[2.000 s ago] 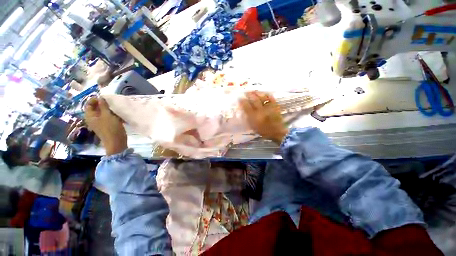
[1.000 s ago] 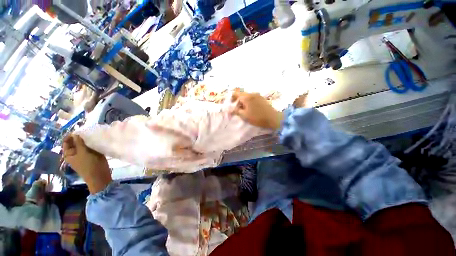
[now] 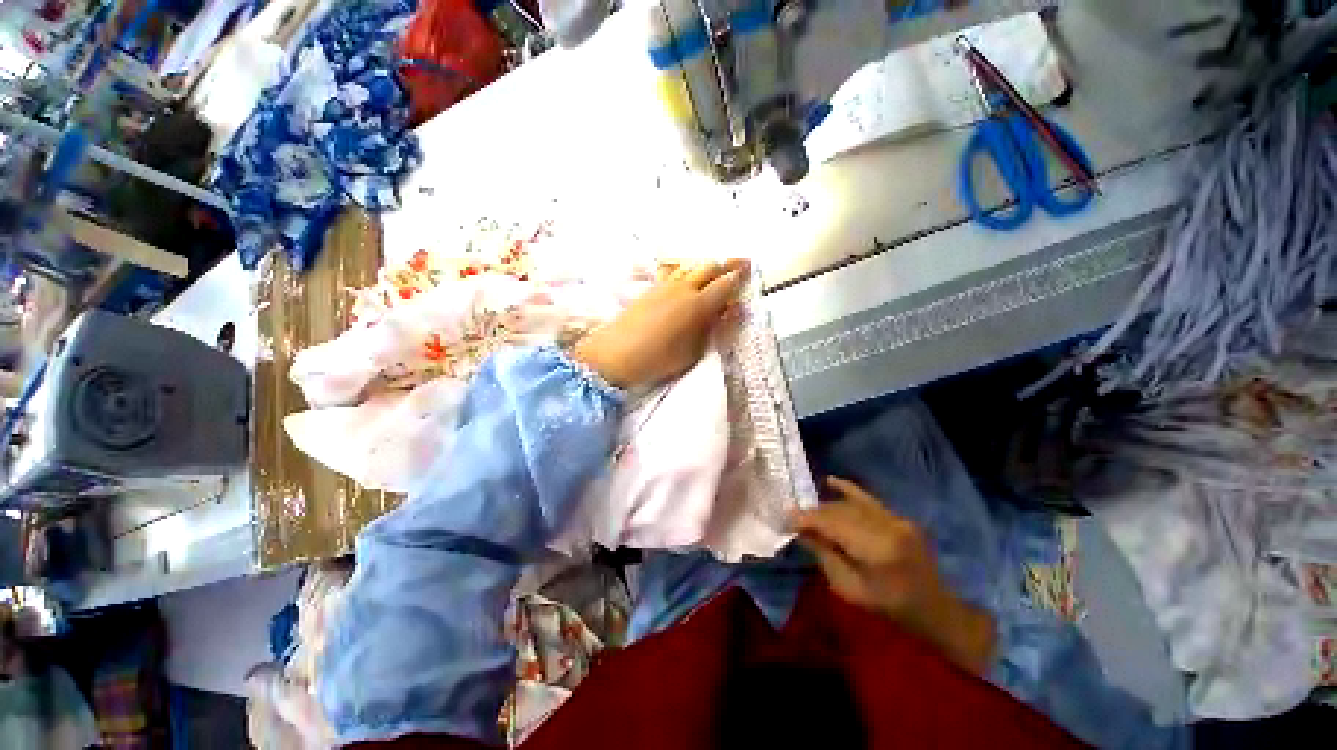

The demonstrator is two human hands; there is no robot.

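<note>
The pale pink floral garment piece [image 3: 667, 466] lies across the white machine table and hangs over its front edge. Its shirred panel [image 3: 760, 403] runs down its right side. My left hand [image 3: 667, 325] lies on the upper end of this panel, below the machine needle area, with its fingertips at the edge. My right hand [image 3: 877, 554] pinches the lower corner of the panel in front of the table edge. The sewing machine head [image 3: 733, 81] stands just behind the cloth; its needle is too blurred by glare to tell.
Blue-handled scissors [image 3: 1009, 164] and a thin dark-red tool [image 3: 1026, 114] lie right of the machine. Lilac-white strips [image 3: 1243, 242] hang at right. Blue floral cloth [image 3: 326, 129], taped cardboard [image 3: 315, 506] and a grey motor-like housing [image 3: 135, 403] are at left.
The view has swung right. The garment, earlier stretched sideways between both hands, now has its shirred edge facing right. My left hand moved to its upper end, my right hand down to its lower corner.
</note>
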